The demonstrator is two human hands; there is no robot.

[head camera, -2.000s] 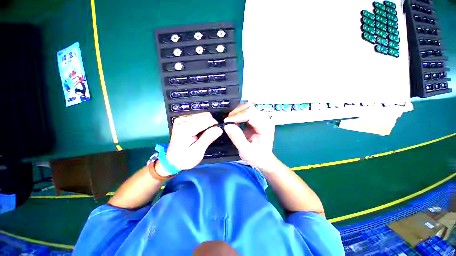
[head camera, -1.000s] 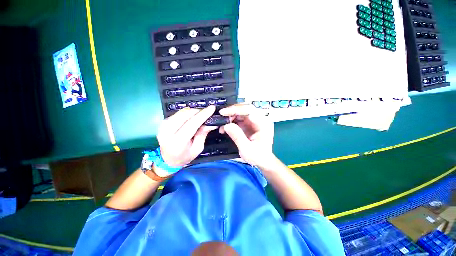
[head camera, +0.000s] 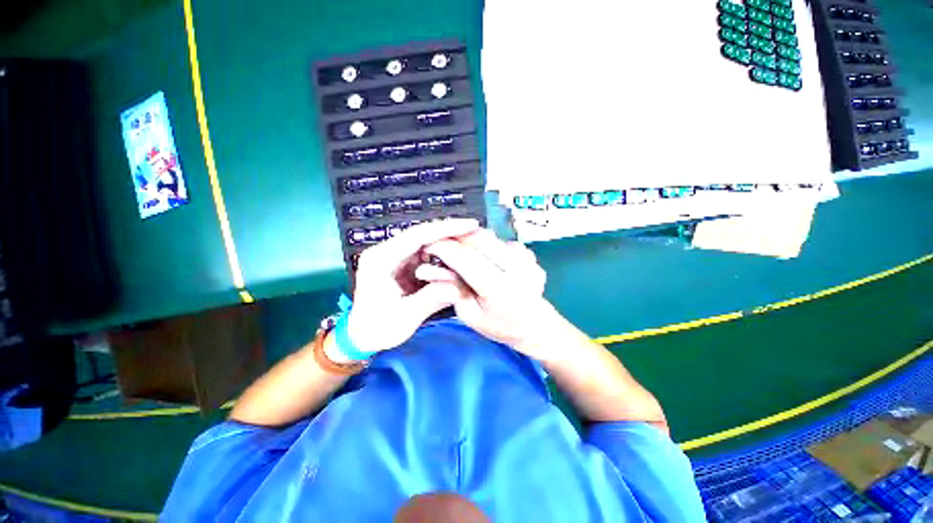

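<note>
My left hand (head camera: 394,291) and my right hand (head camera: 496,281) are together over the near part of the dark slotted work tray (head camera: 401,135). Their fingers overlap around a small dark piece (head camera: 434,262), mostly hidden by the fingers. The tray's upper rows hold units with pale round discs (head camera: 395,67). The third row has one disc unit at the left and a dark piece at the right, with a gap between them. Lower rows hold dark elongated pieces (head camera: 397,176). My hands hide the tray's nearest rows.
White foam sheets (head camera: 634,92) lie right of the tray, with green circuit boards (head camera: 762,41) on top and more at the near edge. A second black parts tray (head camera: 870,82) stands beyond. A printed card (head camera: 154,153) lies left of the yellow line.
Earlier, the dark piece showed between the fingertips of both hands. Now the hands are closer together, with the right fingers folded over, and the piece is mostly covered.
</note>
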